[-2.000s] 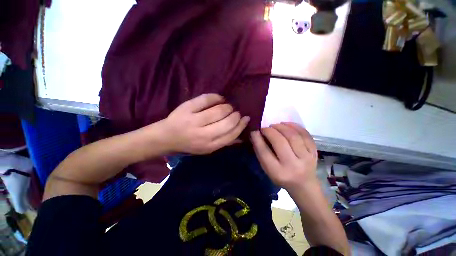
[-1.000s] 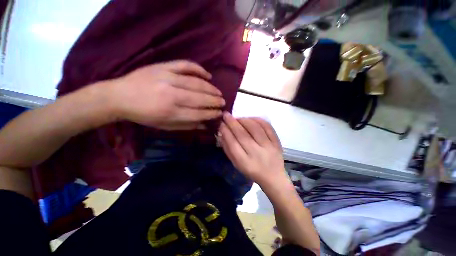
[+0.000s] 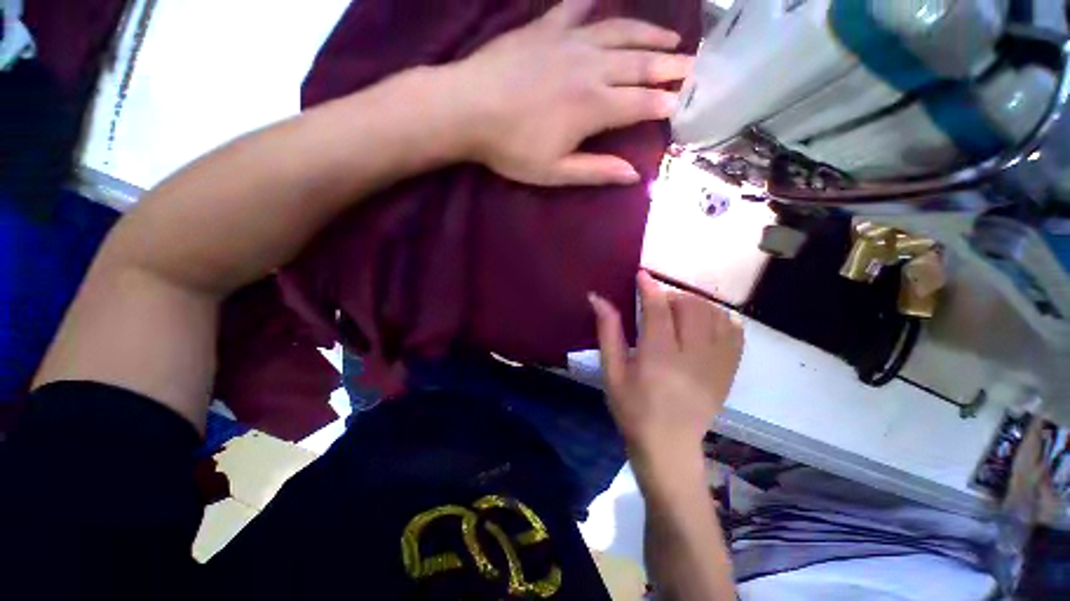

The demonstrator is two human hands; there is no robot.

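Observation:
The maroon cloth point(image 3: 505, 258) lies on the white table and hangs over its front edge towards my lap. My left hand point(image 3: 575, 100) lies flat on the cloth with fingers spread, beside the sewing machine head point(image 3: 868, 88). My right hand point(image 3: 675, 352) is at the cloth's right edge, thumb and fingers apart, fingertips at the edge. The needle area is beside a bright glow, near my left thumb; the needle itself cannot be made out. The pale needle plate point(image 3: 704, 247) lies right of the cloth.
A black pad point(image 3: 810, 288) with gold pieces point(image 3: 898, 264) lies right of the plate. A thin dark wire ends near the table's right side. Stacked grey-lilac pieces point(image 3: 845, 522) lie below the table. More maroon cloth point(image 3: 276, 364) hangs at lower left. The white table point(image 3: 211, 88) shows at left.
My left hand has moved up the cloth towards the machine head and spread its fingers. My right hand's thumb and fingers have parted. The view has shifted, showing more of the machine head.

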